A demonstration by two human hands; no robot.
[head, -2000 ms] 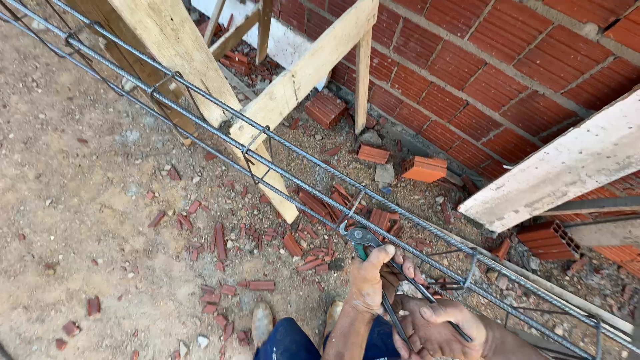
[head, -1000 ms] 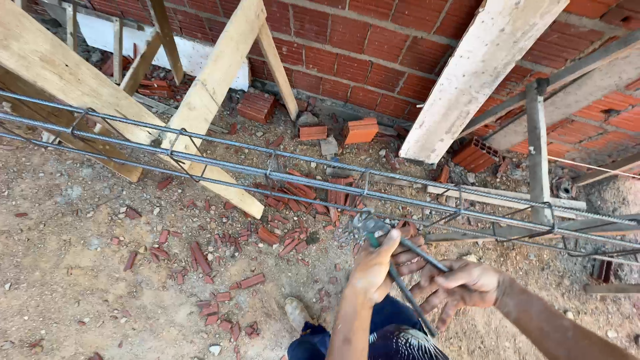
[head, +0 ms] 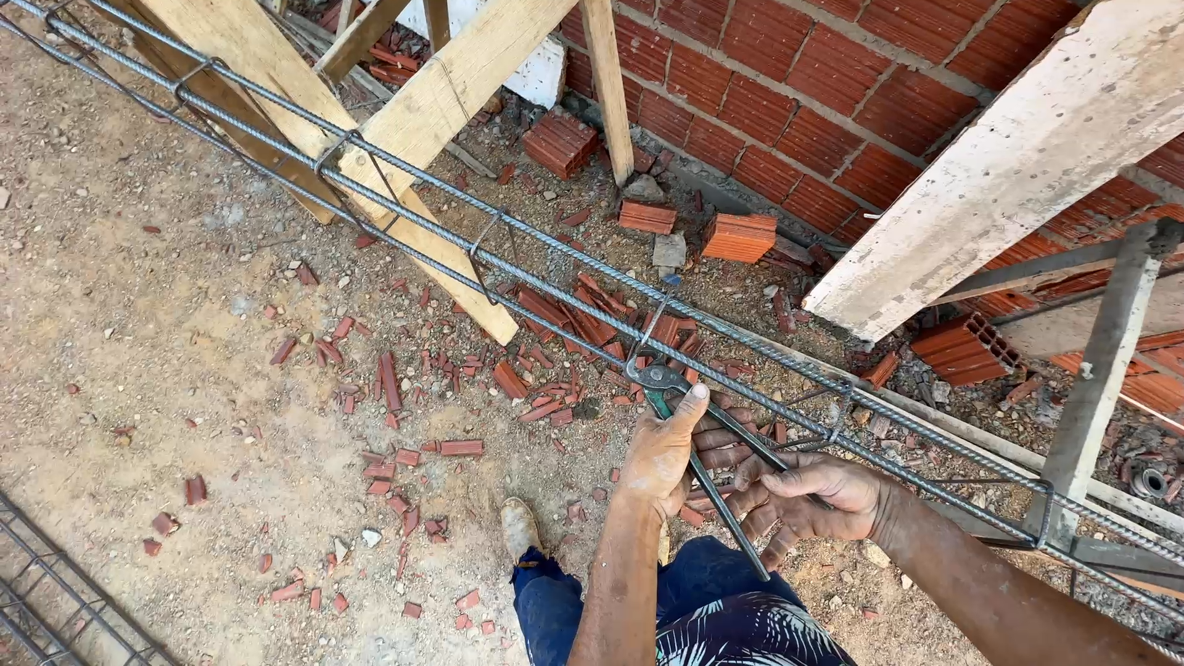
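A rebar cage point(head: 546, 268) of long steel bars with square stirrups runs diagonally across the view. The head of the end-cutting nippers point(head: 659, 377) is at the lower bar, beside a stirrup point(head: 655, 319). My left hand point(head: 661, 453) grips the nippers near the head, thumb on the green part of one handle. My right hand point(head: 805, 495) has its thumb and fingers around the other handle, some fingers spread below it. Both long handles stand apart in a narrow V. The jaw tips are partly hidden against the bar and stirrup.
Wooden props point(head: 453, 83) stand beyond the cage, one reaching under it. A hollow-brick wall point(head: 768, 92) rises behind, with a pale plank point(head: 999, 166) leaning at right. Loose bricks point(head: 740, 238) and broken brick shards point(head: 388, 381) litter the dirt. Another rebar cage point(head: 65, 592) lies lower left.
The view has turned and shifted between frames. Both hands stay on the nippers at the cage; my right hand's fingers have changed their position on the handle.
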